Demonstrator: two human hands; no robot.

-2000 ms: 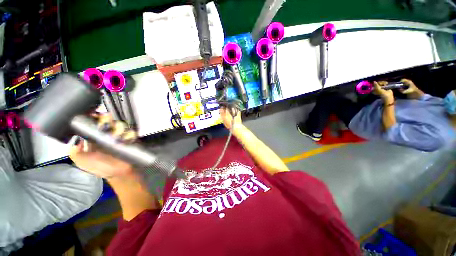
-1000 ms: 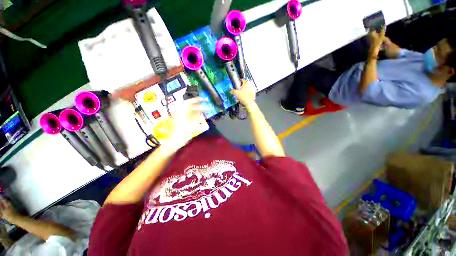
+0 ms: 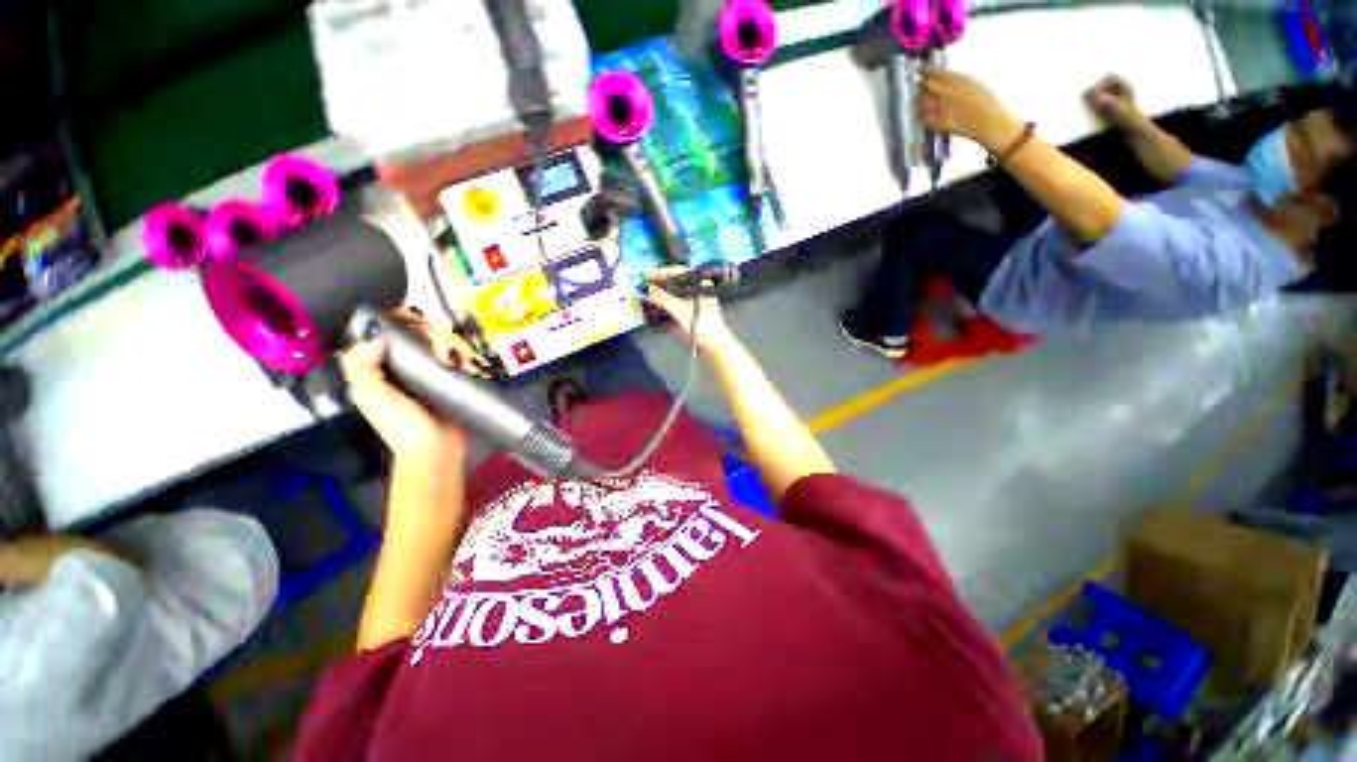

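My left hand (image 3: pixel 390 399) grips the handle of a grey hair dryer (image 3: pixel 350 268), held in the air at the left of the testers, magenta ring end facing down-left. Its cord (image 3: pixel 662 432) loops from the handle bottom across my shirt to my right hand (image 3: pixel 685 310). My right hand is closed on the dark plug end (image 3: pixel 711 277), just right of the lower tester (image 3: pixel 558 313). The fingers partly hide the plug. The upper tester (image 3: pixel 521 209) lies behind the lower one. Both have a small display and yellow and red spots.
Several dryers (image 3: pixel 243 231) stand behind the held one. Two (image 3: pixel 621 107) (image 3: pixel 747 33) are at the blue-green mat (image 3: pixel 692 134). Another handle (image 3: pixel 524 67) lies over the white pad (image 3: pixel 402 75). A person (image 3: pixel 1131 246) at right touches dryers (image 3: pixel 911 90). Another sleeve (image 3: pixel 164 625) is lower left.
My left hand has left the testers and now holds a dryer up at the left. My right hand has moved from a dryer on the mat to the plug. The mat has one dryer fewer.
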